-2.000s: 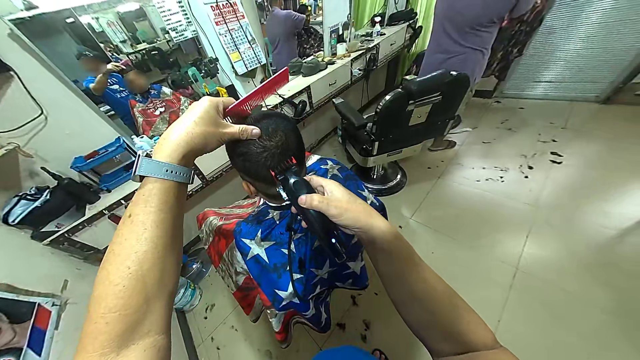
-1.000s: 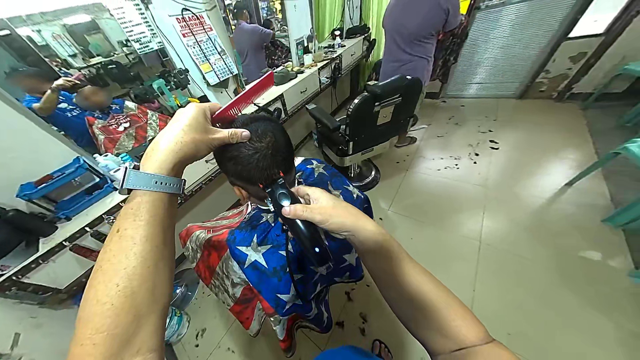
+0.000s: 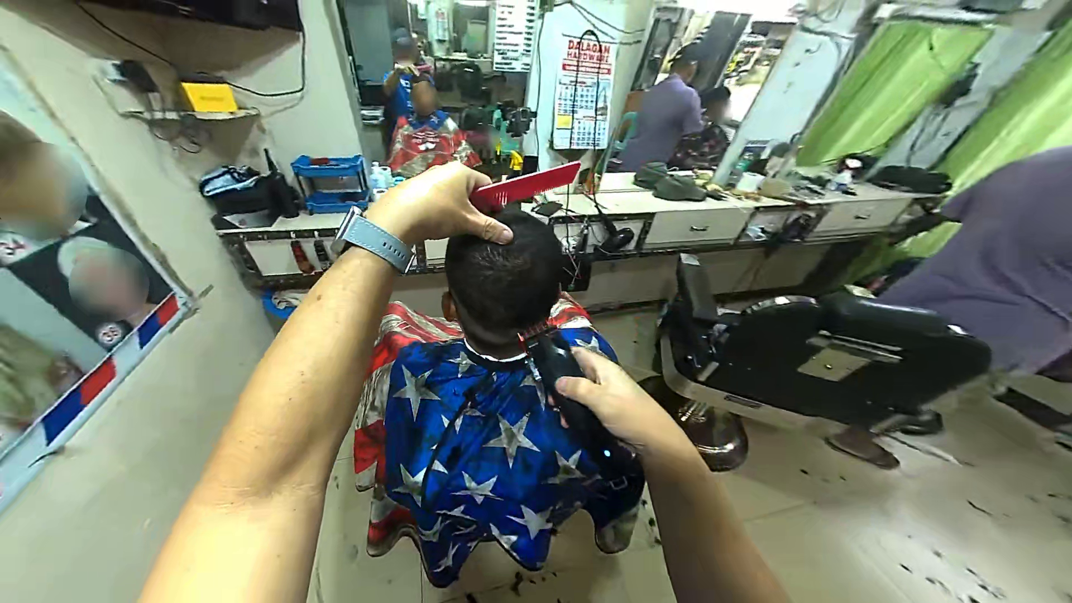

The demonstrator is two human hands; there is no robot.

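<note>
A seated person's head (image 3: 502,272) with short dark hair is seen from behind. A blue, red and white barber cape (image 3: 477,444) with stars covers the shoulders. My left hand (image 3: 444,205) grips a red comb (image 3: 536,182) that points to the right, while its thumb rests on top of the head. My right hand (image 3: 611,398) is closed round a black hair clipper (image 3: 565,381) with a red comb guard (image 3: 534,332), which is at the lower right of the nape, by the cape's collar. A dark cord hangs over the cape's back.
A black barber chair (image 3: 837,360) stands close on the right, with a person in a purple shirt (image 3: 997,260) beyond it. Ahead runs a counter with drawers (image 3: 699,226) below mirrors, bearing a blue rack (image 3: 331,180). A wall (image 3: 193,402) is at the left; hair clippings lie on the floor.
The view has swung left and up. The clipper has gone from the back of the head down to the nape. The left hand still holds the comb at the top of the head.
</note>
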